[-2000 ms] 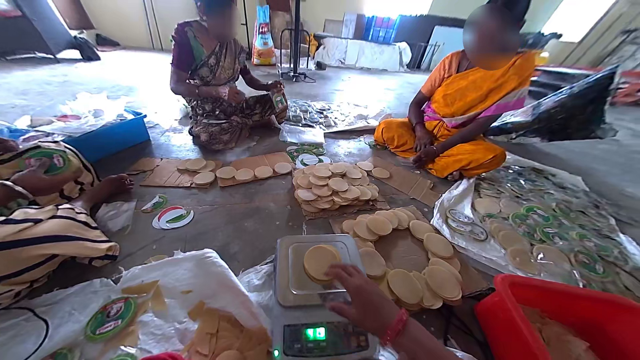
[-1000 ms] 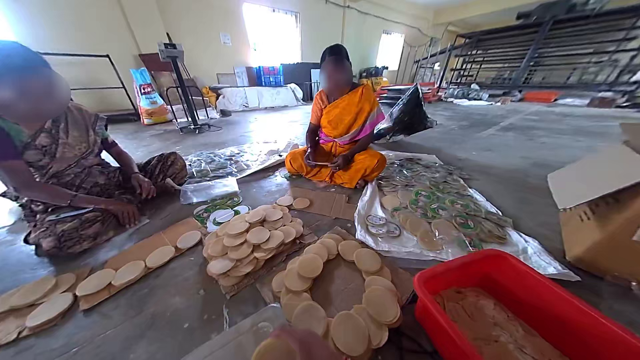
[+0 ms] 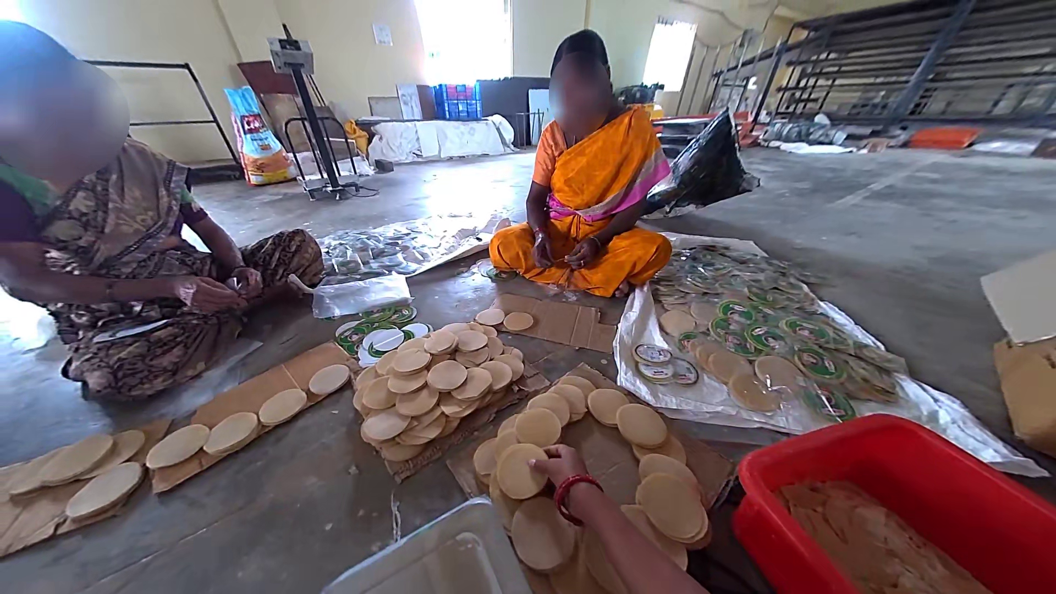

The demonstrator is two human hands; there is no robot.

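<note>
My right hand [image 3: 565, 470], with red bangles at the wrist, comes in from the bottom and pinches the edge of a round tan papad disc [image 3: 520, 472]. That disc lies on the left side of a ring of papad stacks on cardboard [image 3: 606, 450]. Behind and to the left, a larger heap of papads [image 3: 437, 379] covers another cardboard sheet. The edge of a grey tray [image 3: 445, 553] shows below my hand. My left hand is out of view.
A red plastic tub [image 3: 874, 445] with tan pieces is at right. Packed discs with green labels [image 3: 767, 330] lie on white sheeting. Two people sit opposite, one in orange [image 3: 606, 181], one at left [image 3: 157, 247]. Cardboard strips [image 3: 264, 384] with papads stretch leftward.
My right hand was at the stack on the weighing scale two seconds ago; now it is at the papad ring. The view has swung right. The person at left has lifted a hand from the papad row.
</note>
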